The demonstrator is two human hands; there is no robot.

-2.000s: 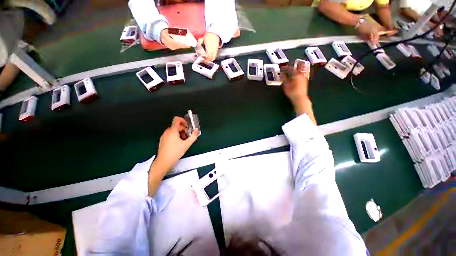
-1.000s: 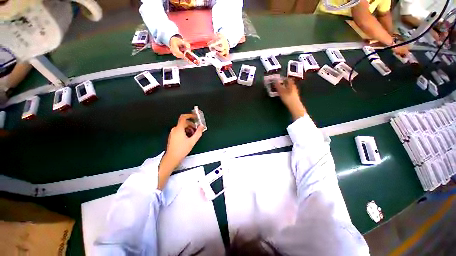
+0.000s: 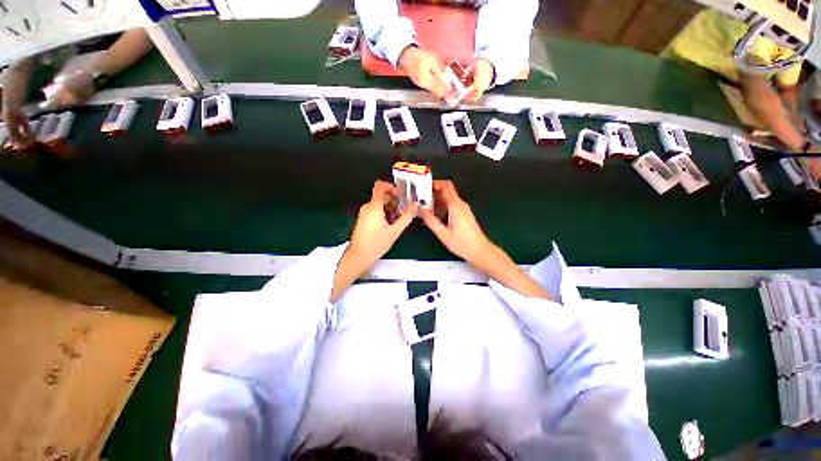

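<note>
My left hand [image 3: 376, 223] and my right hand [image 3: 456, 225] hold one device unit [image 3: 413, 191] between them, over the near half of the dark green belt. The unit is white with an orange-red upper end and stands tilted up. Whether the small piece from my left hand is behind or in it cannot be told. A white front cover [image 3: 419, 318] with a rectangular opening and a dark round hole lies below my hands, across the gap between two white sheets [image 3: 486, 311].
Device units [image 3: 457, 131] lie along the belt's far side. An opposite worker's hands [image 3: 446, 76] hold a unit before a red mat [image 3: 437, 31]. A carton [image 3: 72, 360] stands at left. Stacked covers [image 3: 797, 347], a single cover [image 3: 710, 328] and a small white piece [image 3: 691, 439] are at right.
My right hand has come back from the far row with a unit and met my left hand at the centre. The view has turned right to left, showing more of the carton.
</note>
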